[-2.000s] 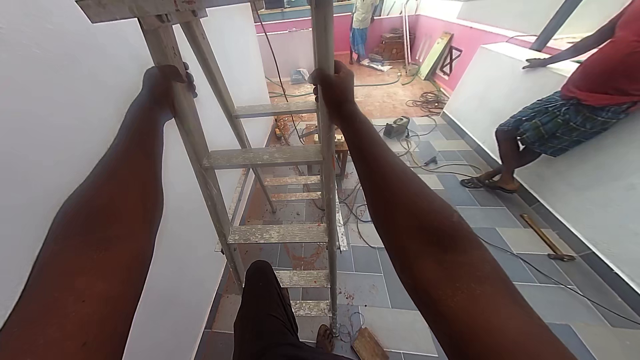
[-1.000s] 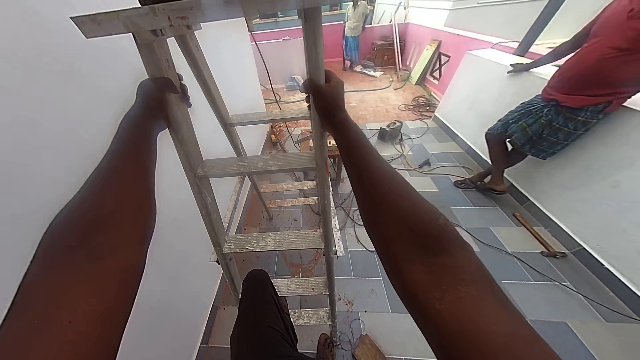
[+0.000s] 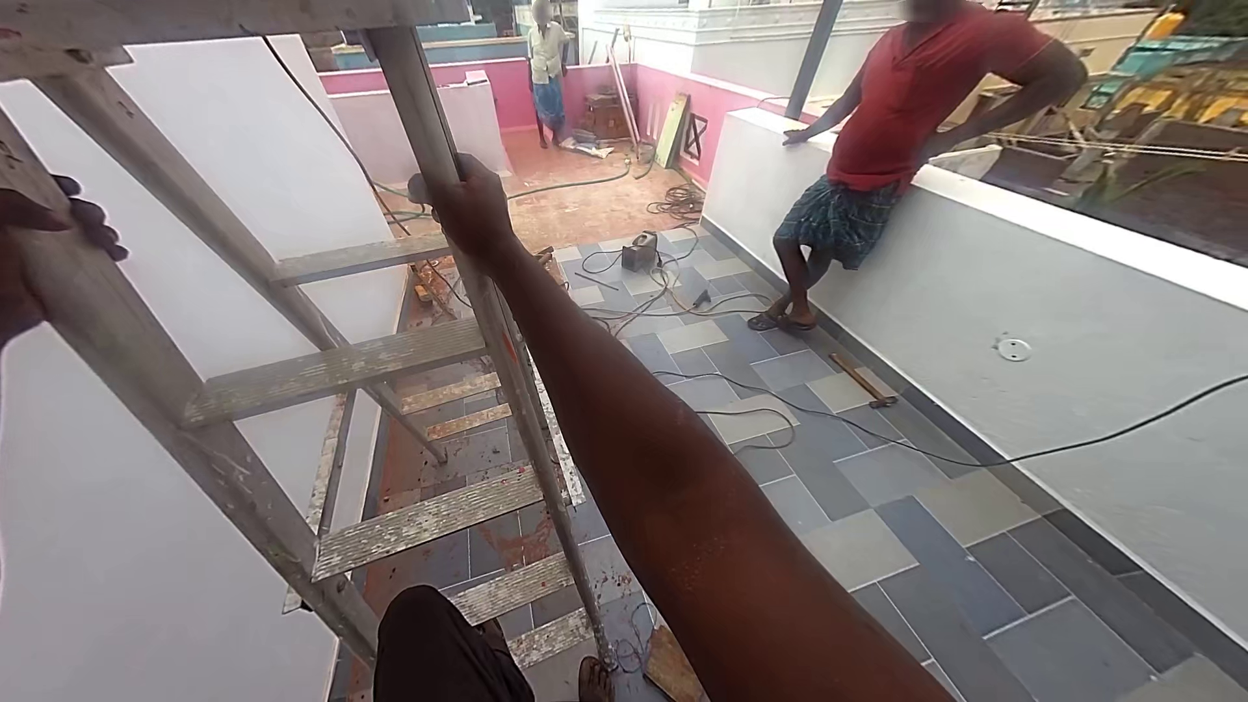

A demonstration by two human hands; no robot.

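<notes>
A metal stepladder (image 3: 429,512) with paint-spattered rungs stands in front of me, its top at the upper left. My right hand (image 3: 473,205) is wrapped around its right rail, above the upper rungs. At the left edge my left hand (image 3: 49,244) grips the left rail, partly cut off by the frame. My bent knee (image 3: 429,643) in dark cloth is against the lower rungs, and a foot shows at the ladder's base.
A person in a red shirt (image 3: 877,107) leans on the white parapet (image 3: 975,292); another person (image 3: 548,73) stands far back. Cables (image 3: 877,429), a hammer (image 3: 863,380), a dark power-tool-like object (image 3: 641,252) and a wooden piece (image 3: 673,663) lie on the tiled floor. A white wall (image 3: 146,546) borders the left.
The view has turned to the right, so the ladder and my left hand sit farther left. Both hands keep their hold on the rails.
</notes>
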